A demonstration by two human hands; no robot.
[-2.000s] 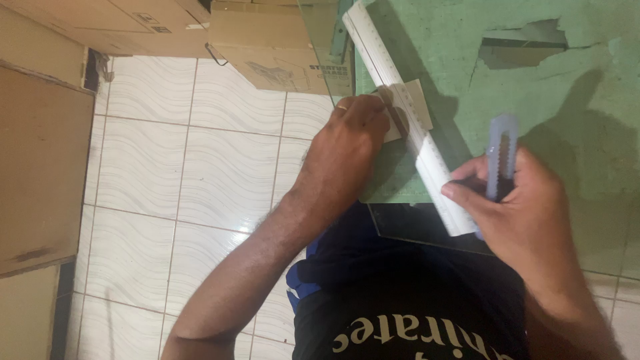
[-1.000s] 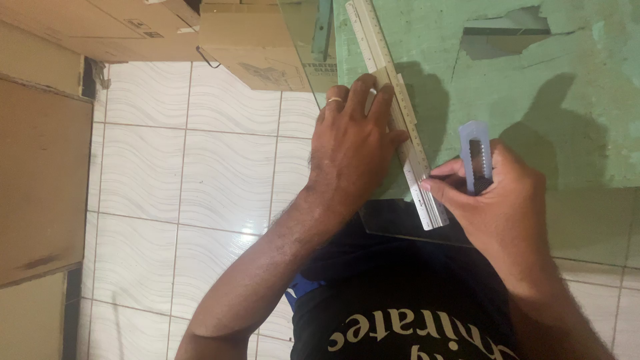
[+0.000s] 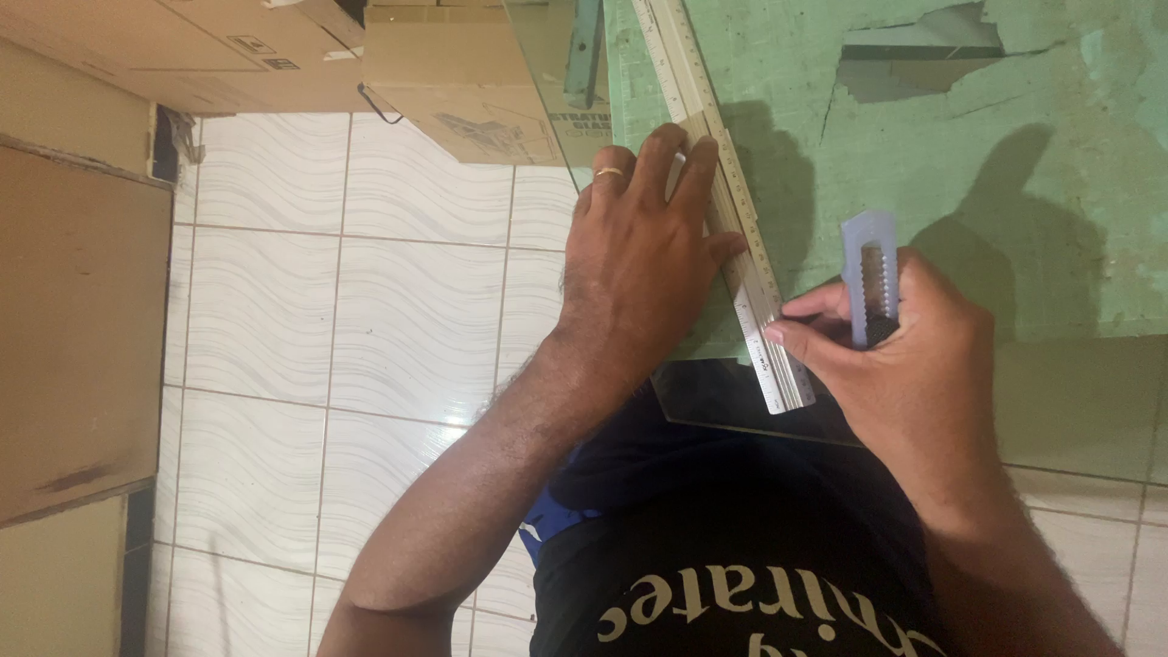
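A metal ruler (image 3: 750, 265) with printed scales lies slanted across a sheet of glass (image 3: 757, 418) over a green surface. My left hand (image 3: 643, 237), with a ring on one finger, presses on the ruler's left side, fingers spread along it. Beneath the ruler, the edge of a small flat piece (image 3: 741, 173) shows; most of it is hidden. My right hand (image 3: 899, 351) holds a translucent bluish utility knife (image 3: 870, 265) upright in its palm, while its thumb and index finger pinch the ruler near the lower end. The knife's blade cannot be made out.
The green tabletop (image 3: 958, 201) has a jagged broken hole (image 3: 922, 55) at the upper right. Cardboard boxes (image 3: 447, 73) stand beyond the table's left side. White tiled floor (image 3: 420, 319) lies to the left, with a brown panel (image 3: 82, 328) at the far left.
My left hand has gone from gripping the small flat piece beside the ruler to lying spread against the ruler. The ruler now covers more of that piece. My right hand keeps the knife.
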